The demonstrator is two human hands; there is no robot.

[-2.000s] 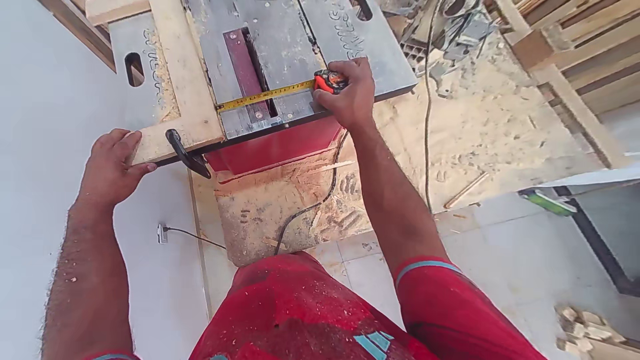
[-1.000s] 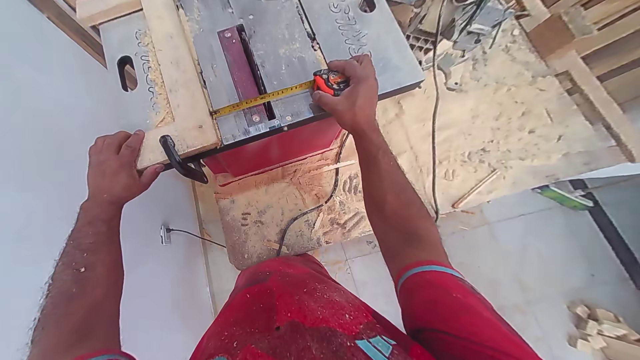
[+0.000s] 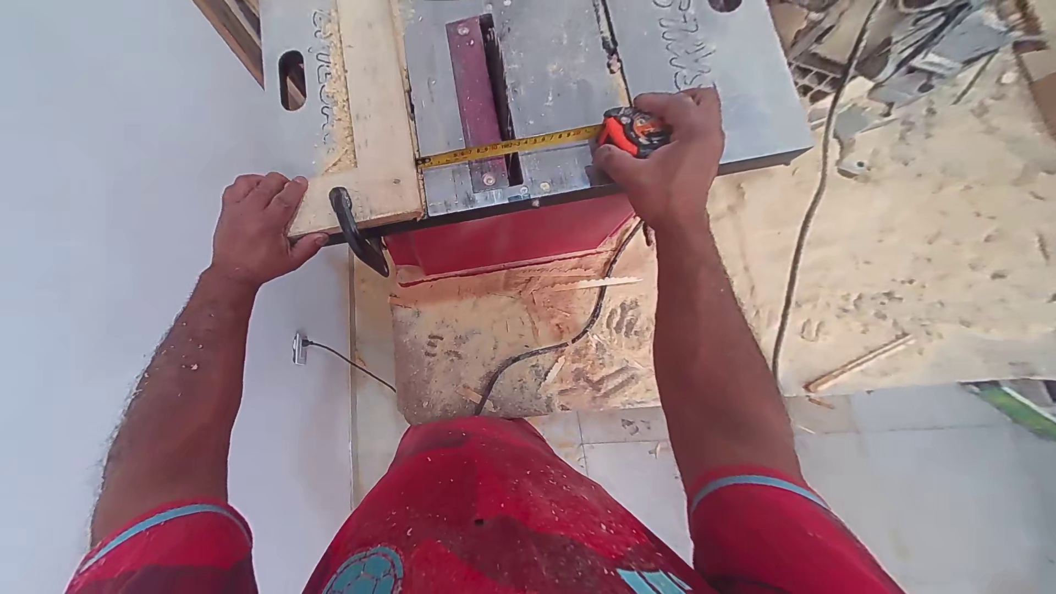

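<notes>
My right hand (image 3: 678, 153) grips an orange and black tape measure (image 3: 632, 132) over the metal top of a table saw (image 3: 553, 82). Its yellow blade (image 3: 511, 148) stretches left across the purple-red throat insert (image 3: 477, 103) and the slot beside it, with its end at the edge of a wooden fence (image 3: 381, 107). My left hand (image 3: 260, 224) holds the near left corner of this wood, thumb below the edge and fingers on top. Just right of that hand, a black clamp (image 3: 357, 231) sits at the wood's front end.
Under the saw top is its red body (image 3: 511, 235). A black cable (image 3: 594, 309) runs over the sawdust-covered board (image 3: 462, 355) below. Another cable (image 3: 813, 198) crosses sawdust at the right, near a wood strip (image 3: 858, 363) and piled scraps (image 3: 949, 49). A white wall (image 3: 107, 165) stands at left.
</notes>
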